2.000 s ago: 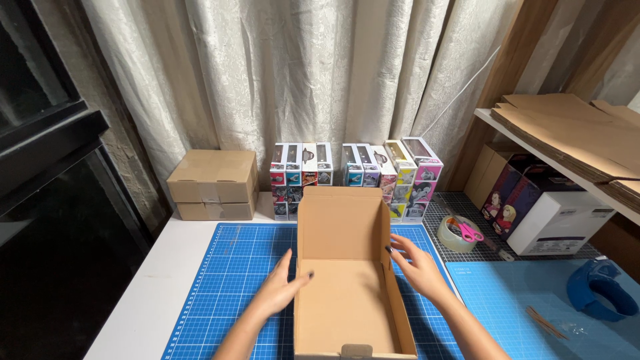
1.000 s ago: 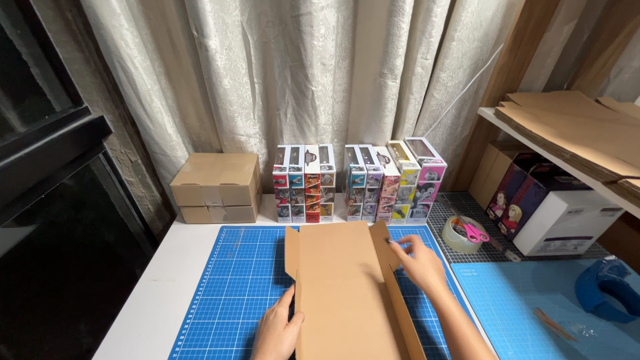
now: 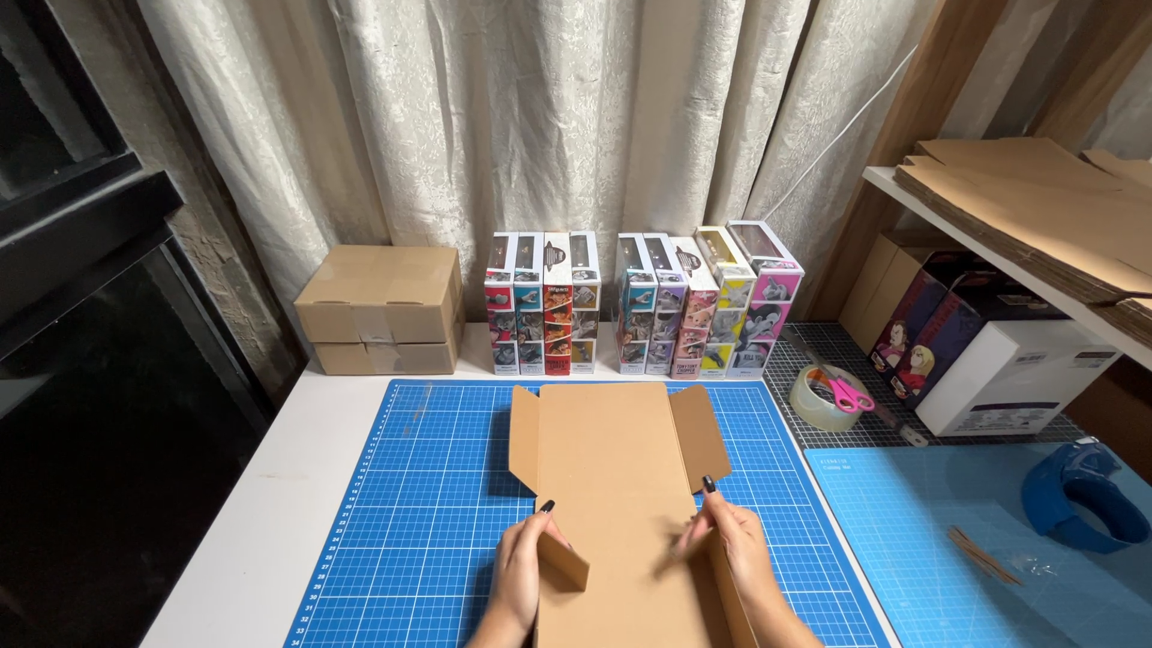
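A brown cardboard mailer box (image 3: pixel 612 450) lies partly unfolded on a blue cutting mat (image 3: pixel 432 504). Its far panel is flat, with a side flap angled out at each edge. My left hand (image 3: pixel 520 576) grips the left wall near a short flap that juts inward. On the opposite side, my right hand (image 3: pixel 738 549) is at the right wall, thumb up, with its other fingers blurred around a small flap. The near end of the box is cut off by the frame's lower edge.
Closed cardboard boxes (image 3: pixel 378 306) are stacked at the back left. Printed figure boxes (image 3: pixel 558 315) line the mat's far edge. Clear tape (image 3: pixel 823 400), pink-handled scissors (image 3: pixel 849 394) and a blue tape ring (image 3: pixel 1080 495) lie right, below a shelf holding flat cardboard (image 3: pixel 1026 198).
Two seconds ago the box's far panel stood upright; now it lies flat with its side flaps spread. Both hands have moved nearer to me along the box walls.
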